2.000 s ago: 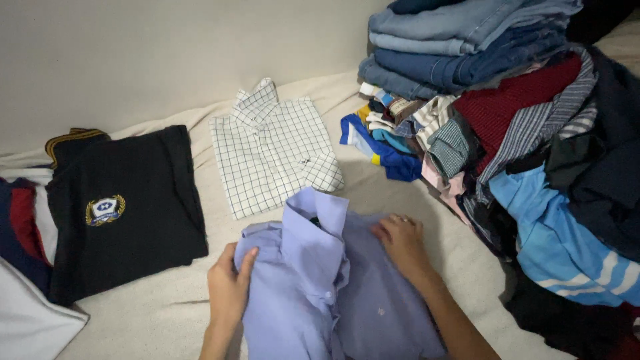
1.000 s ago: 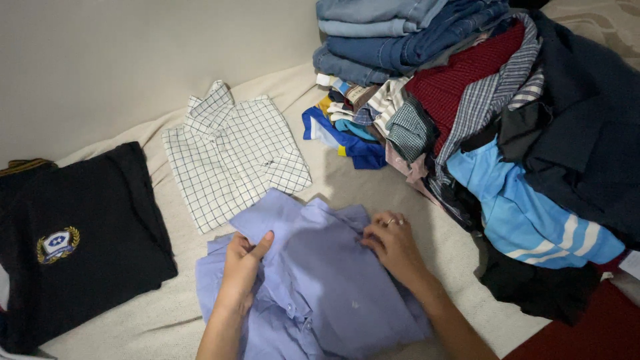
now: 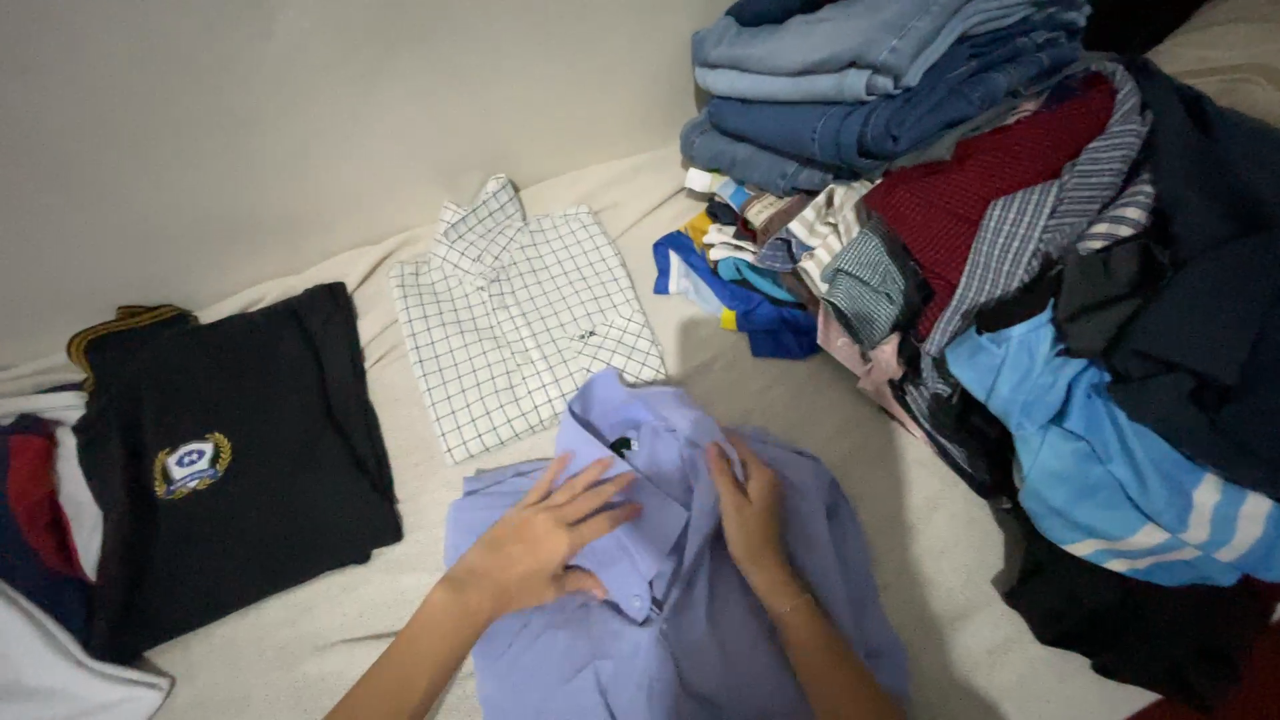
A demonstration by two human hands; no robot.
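Note:
A lavender button-up shirt (image 3: 650,650) lies front up on the beige sheet at the bottom middle, its collar standing toward the wall. My left hand (image 3: 540,540) rests on the collar's left side with fingers spread. On the other side my right hand (image 3: 750,500) pinches the collar's edge between thumb and fingers. Just beyond the collar lies a folded white checked shirt (image 3: 510,330), close to the lavender one. To the left is a folded black shirt (image 3: 250,420) with an embroidered crest.
Folded jeans (image 3: 850,100) are stacked at the upper right. A heap of mixed clothes stretches down the right side, with a maroon knit garment (image 3: 990,180) and a light blue garment (image 3: 1110,450). White fabric (image 3: 70,660) lies at the lower left. A pale wall (image 3: 330,130) stands behind.
The lavender collar, covered by a fold of the shirt one second ago, shows again. My left hand has moved onto the collar, and my right hand has taken hold of its edge.

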